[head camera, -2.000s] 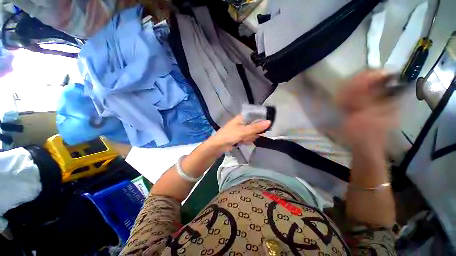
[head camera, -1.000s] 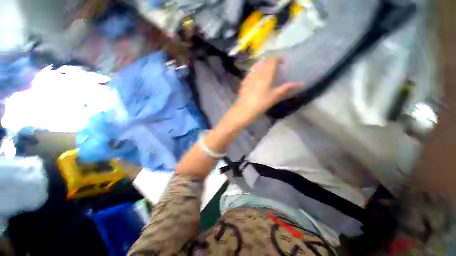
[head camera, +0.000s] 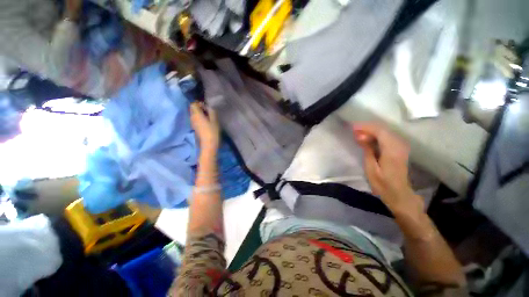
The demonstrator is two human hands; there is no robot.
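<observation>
A bundle of grey panels with black edges lies fanned left of my lap. My left hand is at its upper left edge, beside the blue pieces; it is blurred, and its grip cannot be told. My right hand is above the right side of my lap with curled fingers; a small dark patch shows at the palm, but what it is cannot be told. A grey piece with a black band lies across my lap. A second stack of grey panels lies on the table above my hands.
Light blue fabric pieces are heaped at the left. A yellow crate and a blue basket are at the lower left. A white V-shaped strip lies on the table. Grey-black fabric is at the far right.
The small grey piece seen earlier in my left hand no longer shows there. My left hand has moved left to the bundle's edge. My right hand has come back in over my lap.
</observation>
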